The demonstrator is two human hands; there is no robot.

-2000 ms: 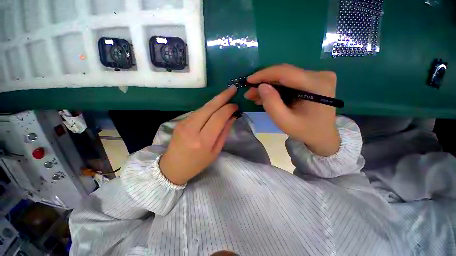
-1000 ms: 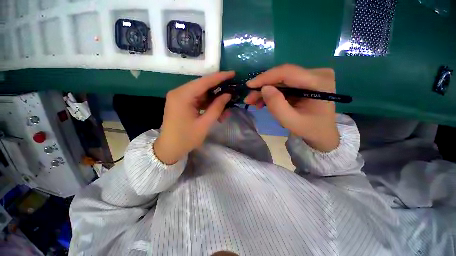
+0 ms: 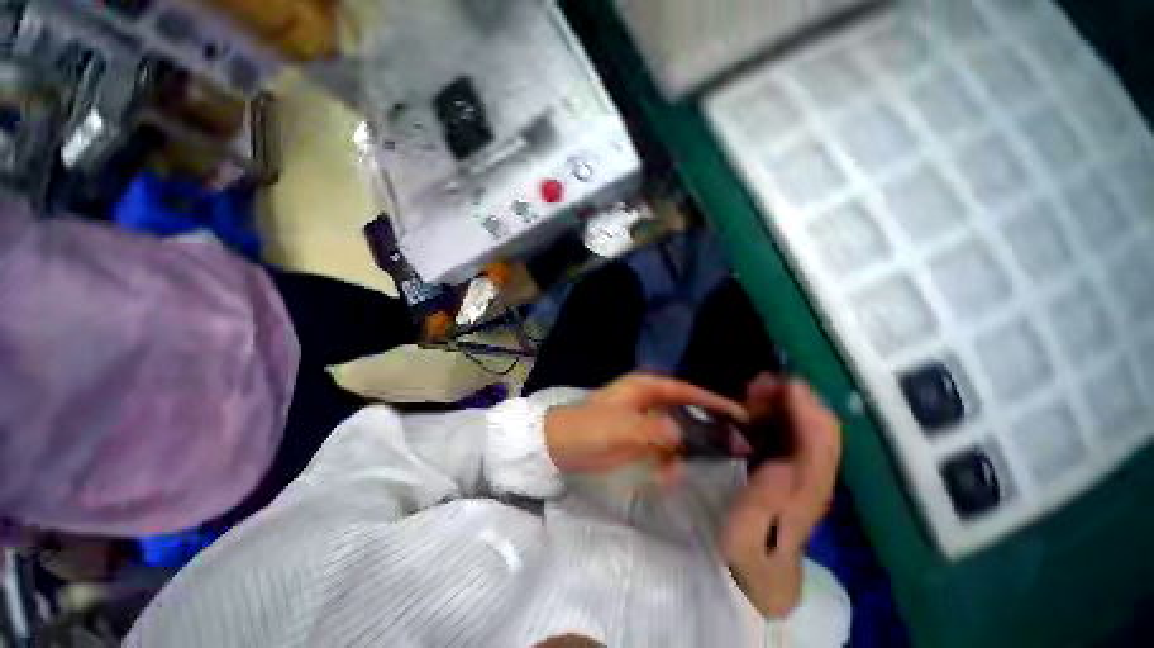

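My left hand point(image 3: 614, 428) holds a dark housing point(image 3: 700, 433) between thumb and fingers, in front of my lap. My right hand point(image 3: 787, 487) is close beside it, fingers raised and curled around a dark area at the housing's right end. A small dark spot shows at the right palm; blur hides whether it is the tweezers. The white foam tray point(image 3: 845, 241) lies on the green mat to the right, with one housing point(image 3: 933, 395) and another housing point(image 3: 971, 482) in its near pockets.
The pale bench press point(image 3: 443, 253) stands ahead, with a black press fixture point(image 3: 463, 117) and a red emergency stop point(image 3: 551, 190). Crumpled white tissue point(image 3: 613, 228) is beside it. A person in a pink smock point(image 3: 139, 380) is at left. Stacked trays point(image 3: 721, 38) are at the top.
The view has swung left towards the press. Both hands with the housing have moved off the mat's edge to above my lap. The tweezers no longer show clearly.
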